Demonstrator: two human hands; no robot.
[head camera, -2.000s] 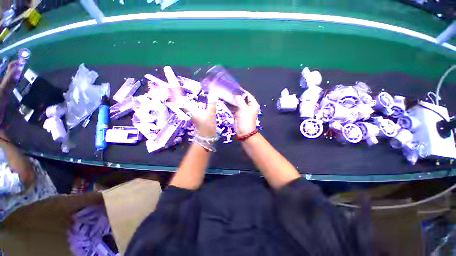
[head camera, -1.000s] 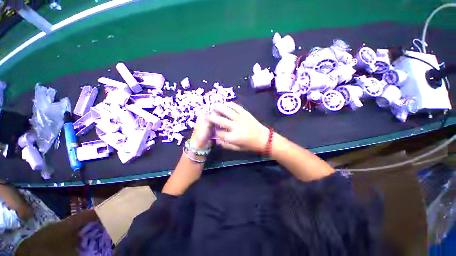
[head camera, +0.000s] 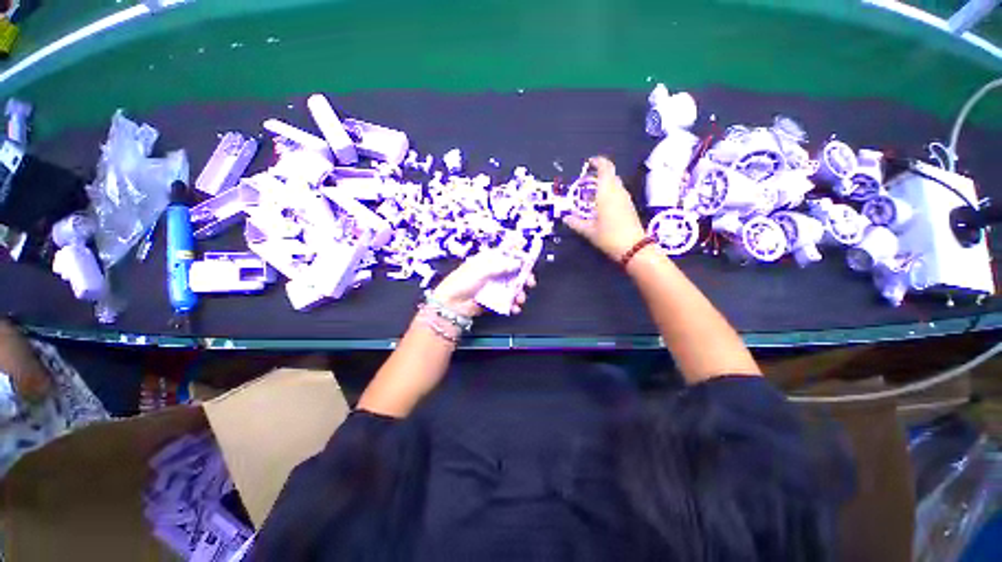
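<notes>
My left hand (head camera: 483, 278) holds a pale handle shell (head camera: 508, 288), palm up, at the near edge of the heap of small plastic pieces (head camera: 440, 225). My right hand (head camera: 608, 211) grips a pale fan head (head camera: 582, 195) with a round spoked face, at the right end of that heap. The two held parts are apart. A pile of pale handle shells (head camera: 319, 225) lies left of the small pieces. A pile of round fan heads (head camera: 758, 181) lies to the right.
A blue cylindrical tool (head camera: 179, 250) and a crumpled clear bag (head camera: 137, 181) lie at left. A white box device (head camera: 943, 236) stands far right. An open carton (head camera: 280, 428) with purple-looking pieces is below the bench edge. A person's arm (head camera: 22, 357) shows at far left.
My hands were together over the dark surface and are now apart. The right has moved right and shows a fan head; the left is turned palm up with a shell. The camera view has shifted.
</notes>
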